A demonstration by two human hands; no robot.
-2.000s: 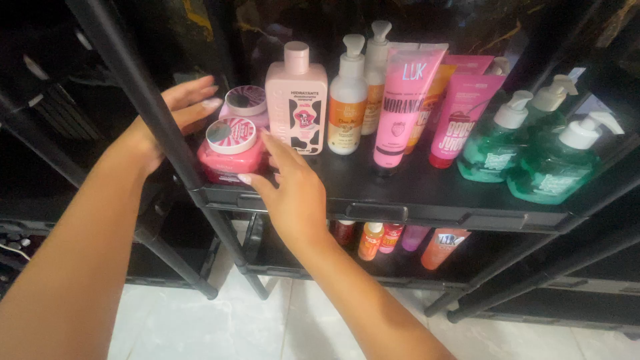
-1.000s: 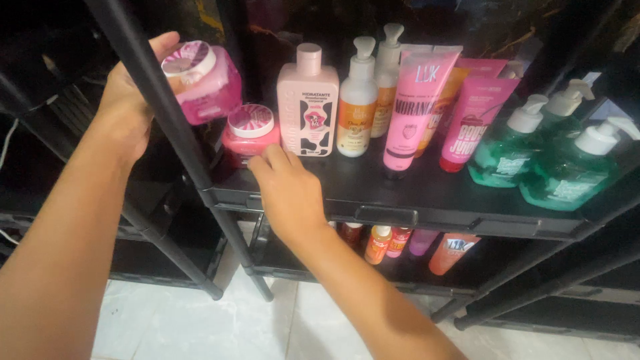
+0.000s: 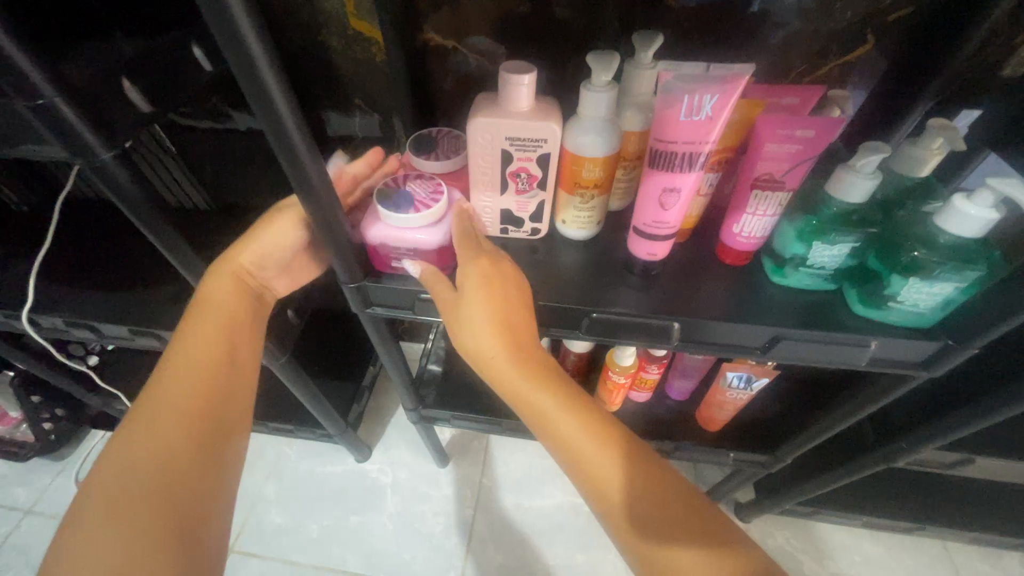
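Observation:
A pink cosmetic jar with a white-rimmed lid [image 3: 408,236] stands at the left front of the black plastic shelf [image 3: 592,280]. My right hand [image 3: 488,296] has its fingers and thumb on the right side and front of that jar. My left hand [image 3: 308,228] reaches around the shelf post, fingers at the jar's left side; their contact is partly hidden. Directly behind stands a second pink jar [image 3: 440,152]. A pale pink lotion bottle [image 3: 514,160] is upright to the right of both jars.
White-and-orange pump bottles [image 3: 588,160], a pink squeeze tube [image 3: 684,168], another pink tube [image 3: 776,184] and green pump bottles [image 3: 920,264] stand farther right. A black post [image 3: 280,128] rises between my hands. Small bottles [image 3: 618,380] occupy the lower shelf. A white cable [image 3: 40,280] hangs left.
The lighter pink jar, raised in my left hand a second ago, now rests on the shelf in front of the other jar. My right hand has shifted from the other jar to this one.

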